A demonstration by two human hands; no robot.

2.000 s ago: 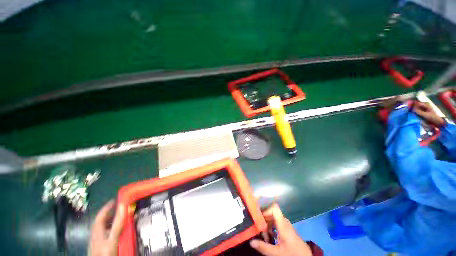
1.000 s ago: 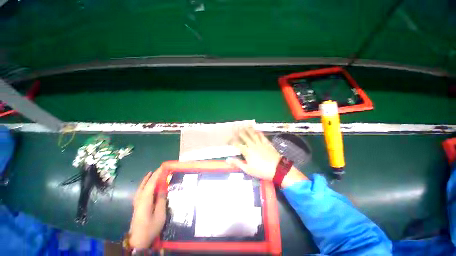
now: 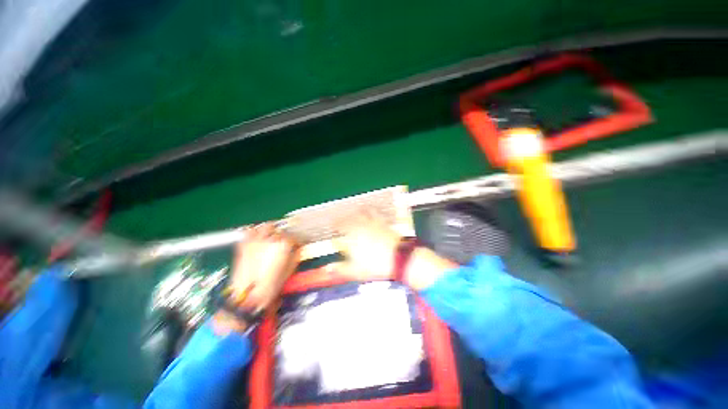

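Observation:
The frame is blurred. A tablet unit (image 3: 351, 339) with a glaring white battery area lies in a red fixture (image 3: 447, 359) on the bench in front of me. Beyond it is a pale beige adhesive sheet (image 3: 391, 201). My left hand (image 3: 262, 268) is at the sheet's left end, above the fixture's far left corner. My right hand (image 3: 367, 246) lies over the sheet's near part. The fingertips of both hands are too blurred to show whether they pinch anything.
A yellow electric screwdriver (image 3: 543, 200) stands right of a round dark dish (image 3: 467, 232). Behind it, another red fixture (image 3: 631, 112) sits on the green belt past the white rail (image 3: 662, 153). A white-green pile of cable parts (image 3: 187, 291) is at left. Another person's blue sleeve (image 3: 40, 327) shows far left.
My left hand has moved from the fixture's left side up to the sheet. My right hand has shifted slightly down and left over the sheet. The view has tilted.

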